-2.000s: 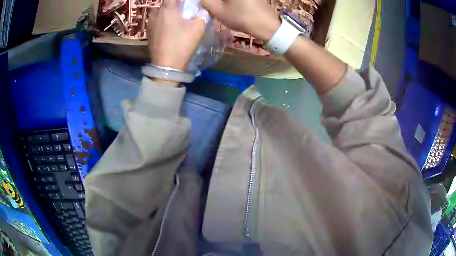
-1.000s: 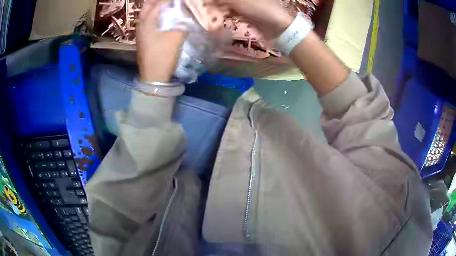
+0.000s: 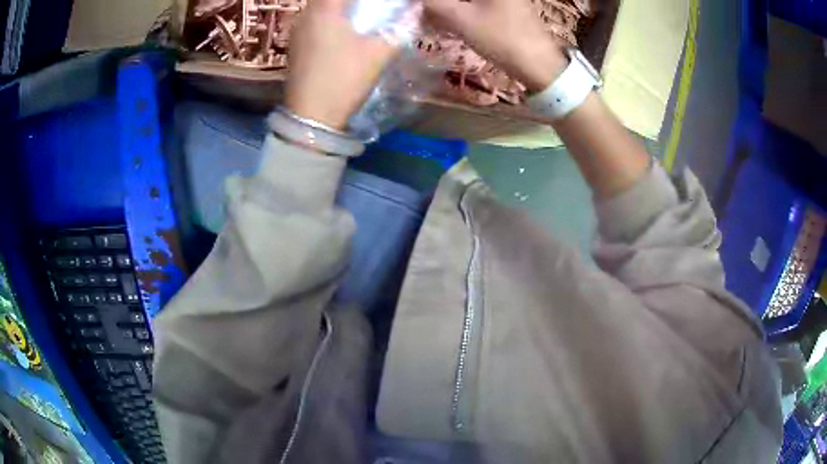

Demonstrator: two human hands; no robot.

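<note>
My left hand (image 3: 331,63), with a bangle at the wrist, is shut on a crinkly clear polybag (image 3: 388,86) at the top edge. Part of the bag hangs below the fingers, with white glare near the top. My right hand (image 3: 503,36), with a pale-strapped watch, is beside the bag over the carton; its fingertips are cut off or blurred, so I cannot tell what they hold. Salmon-pink moulded parts (image 3: 249,34) lie heaped in the brown cardboard carton (image 3: 227,80), on both sides of the hands.
A pale carton flap (image 3: 648,68) folds out at right, near a yellow floor line (image 3: 682,100). A scuffed blue frame (image 3: 145,181) and black keyboard (image 3: 100,299) are at left. A blue crate (image 3: 748,217) stands at far right. Jeans-clad legs (image 3: 376,227) lie below the carton.
The right hand has moved right and away from the bag. The pink part seen between the hands one second ago no longer shows there. The left hand has shifted slightly right with the bag.
</note>
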